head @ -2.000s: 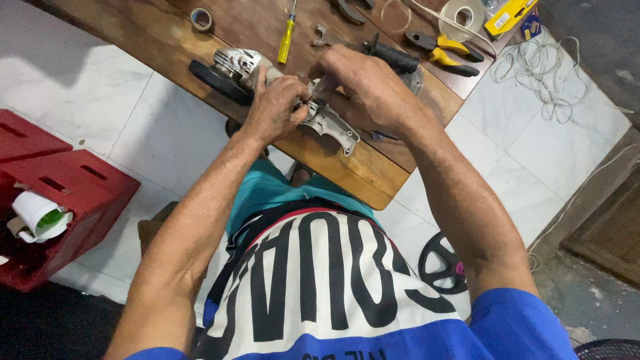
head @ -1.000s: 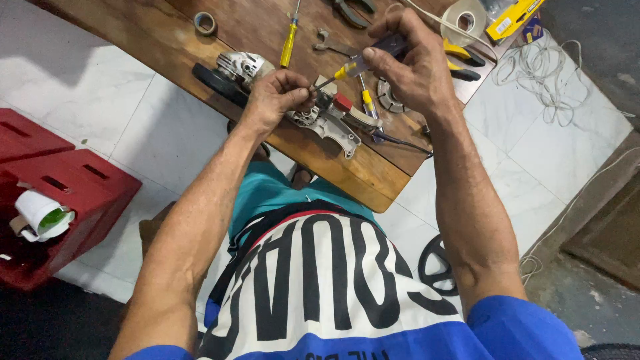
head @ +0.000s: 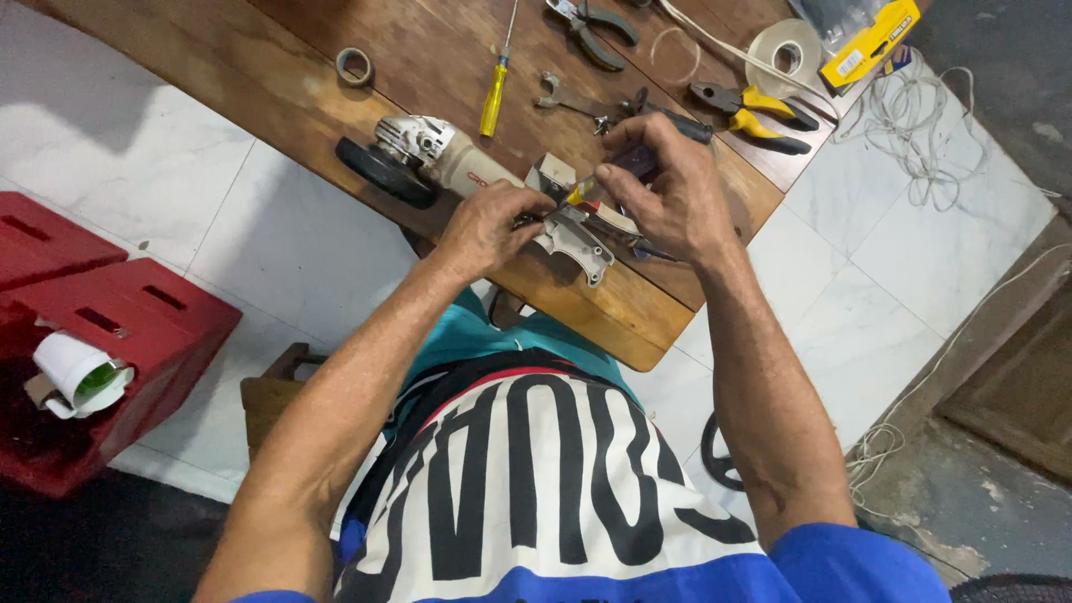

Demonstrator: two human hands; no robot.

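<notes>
An angle grinder [head: 473,170] with a black disc [head: 385,173] lies near the table's front edge, its rear handle housing [head: 582,251] opened up. My left hand [head: 494,222] is at the rear of the grinder's body, fingertips pinched at its inner parts; what they pinch is hidden. My right hand [head: 674,188] holds a screwdriver [head: 579,191] with a dark and yellow handle, its tip end pointing down-left at the parts beside my left fingertips. A red part shows just under the screwdriver. Behind my right hand lies a black side handle [head: 687,127].
On the wooden table [head: 276,100] lie a tape roll [head: 354,67], a yellow screwdriver [head: 494,99], a wrench [head: 569,96], grey pliers [head: 599,35], yellow-black pliers [head: 758,117], and clear tape [head: 783,57]. Red crates [head: 159,327] stand on the floor at left.
Two seconds ago both hands were together at the grinder without a visible screwdriver. One second ago my right hand held the screwdriver higher; it has since come down nearer the housing.
</notes>
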